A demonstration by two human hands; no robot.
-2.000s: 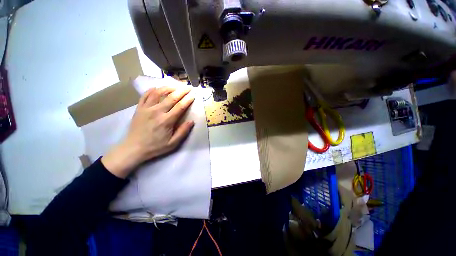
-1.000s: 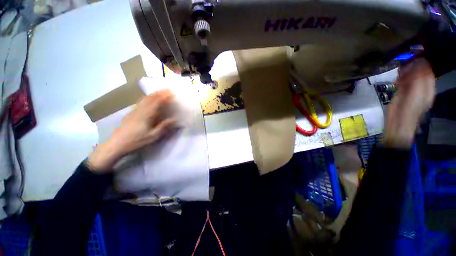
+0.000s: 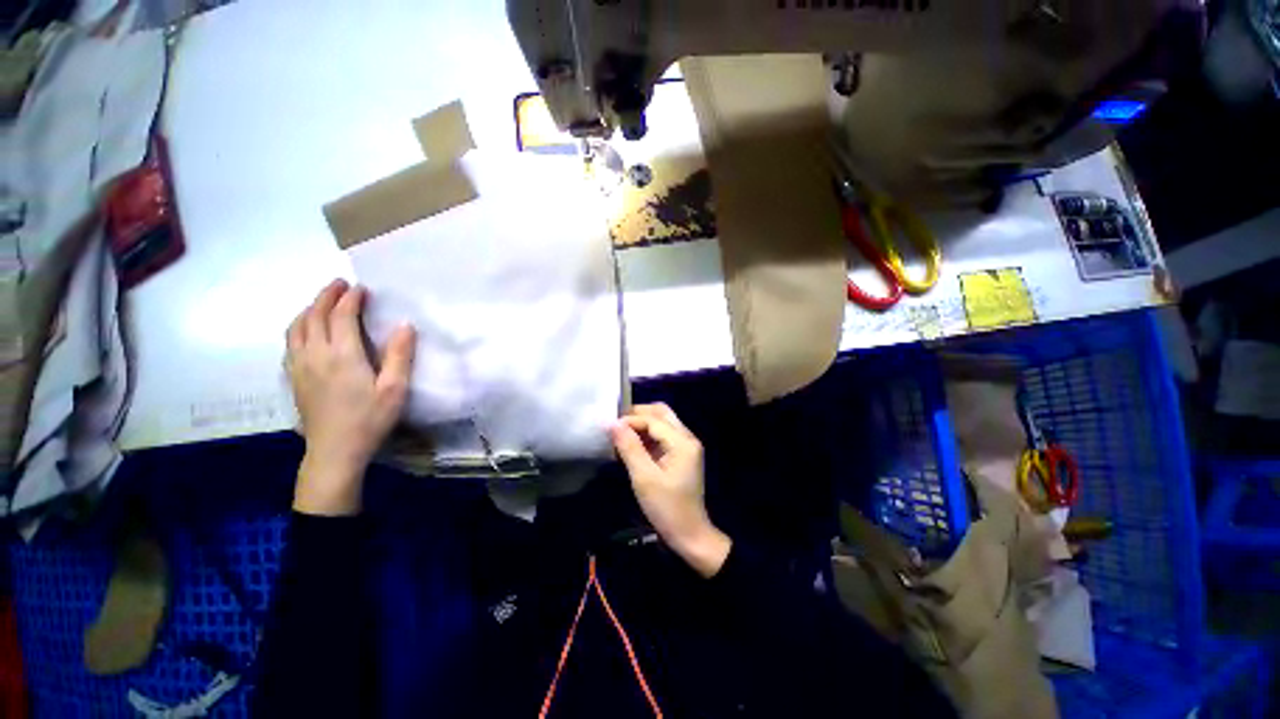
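Note:
A white pocketing cloth [image 3: 498,302] lies on the table left of the needle, its lower edge over the table's front edge. Tan fabric [image 3: 400,201] shows from under its upper left. My left hand [image 3: 337,372] rests at the cloth's left edge, fingers spread, thumb on the cloth. My right hand [image 3: 665,471] pinches the cloth's lower right corner between thumb and fingers. The sewing machine [image 3: 758,35] stands behind, its needle area [image 3: 607,157] lit, just beyond the cloth's upper right.
A tan fabric stack [image 3: 779,239] lies on the machine bed. Red-and-yellow scissors [image 3: 890,250] lie right of it. Blue crates [image 3: 1123,464] stand below right, with fabric and another pair of scissors [image 3: 1046,478]. A red-edged phone [image 3: 145,218] and grey cloth [image 3: 84,323] are at left.
My right hand has come from the machine's far right to the cloth's lower right corner. My left hand has moved from the cloth's middle to its left edge. The view has shifted.

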